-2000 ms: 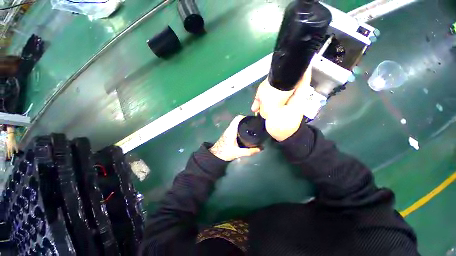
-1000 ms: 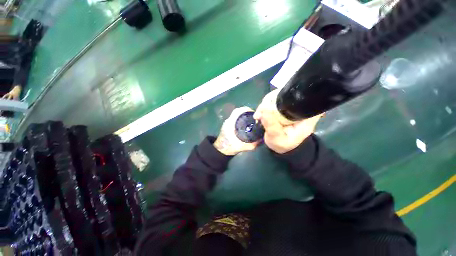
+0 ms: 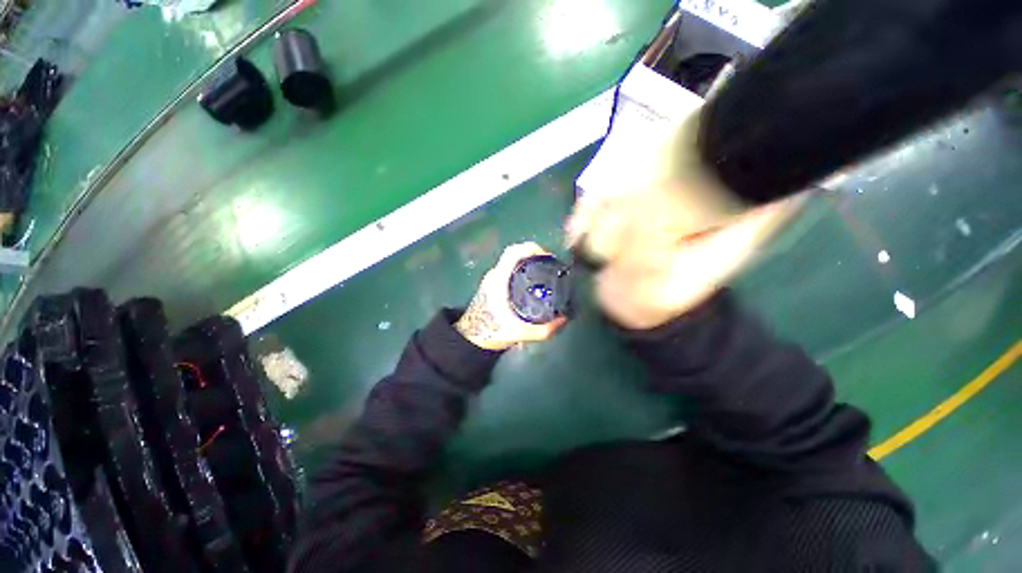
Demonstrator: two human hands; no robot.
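My left hand [image 3: 493, 304] holds a short black cylindrical housing [image 3: 539, 289] upright just above the green surface. The housing's round end plate faces up, with small holes and a bright spot in its middle. My right hand [image 3: 663, 252], blurred, is closed around the lower end of the thick black electric screwdriver [image 3: 841, 90], which slants up to the upper right. The screwdriver's dark tip points toward the housing's right edge. The hand partly hides the tip, and I cannot tell whether it touches the housing.
The white screw feeder [image 3: 639, 129] stands behind my right hand. A white rail [image 3: 420, 207] crosses the surface. Two black housings [image 3: 300, 69] are on the green belt beyond. Stacked black blister trays [image 3: 146, 431] stand at left. A yellow line [image 3: 953, 405] runs at right.
The screwdriver has swung from nearly upright to slanting up right. Its tip has drawn slightly right from the housing. The housings on the belt have shifted left in view. My left hand keeps its hold.
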